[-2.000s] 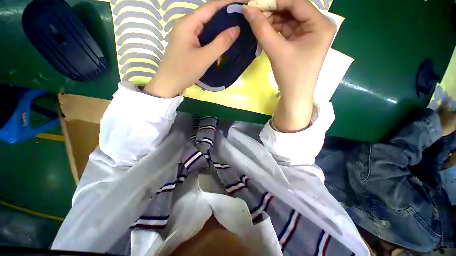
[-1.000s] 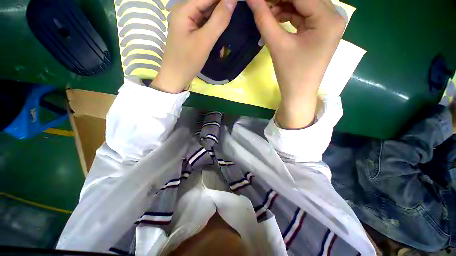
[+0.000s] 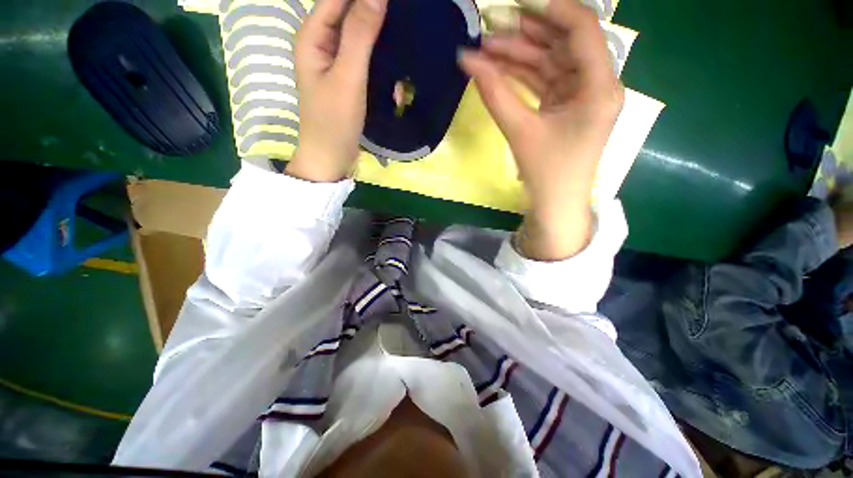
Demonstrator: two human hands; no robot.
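My left hand holds a navy oval piece by its left edge. The piece has a small gold-edged opening near its middle and grey-white crescent stickers at its lower end and its upper right rim. My right hand is off the piece at its right side, fingers apart, with a pale yellow covering on one finger. Under the hands lie yellow and white sticker sheets with columns of grey crescents. The top of the left hand is near the picture's edge.
A stack of navy ovals lies on the green table at left. A dark small bracket stands at right. A blue stool and cardboard box are at lower left. A person's denim-covered leg is at right.
My right hand has come off the navy piece and its fingers have spread. My left hand still holds the piece, whose upper right rim now shows a crescent sticker.
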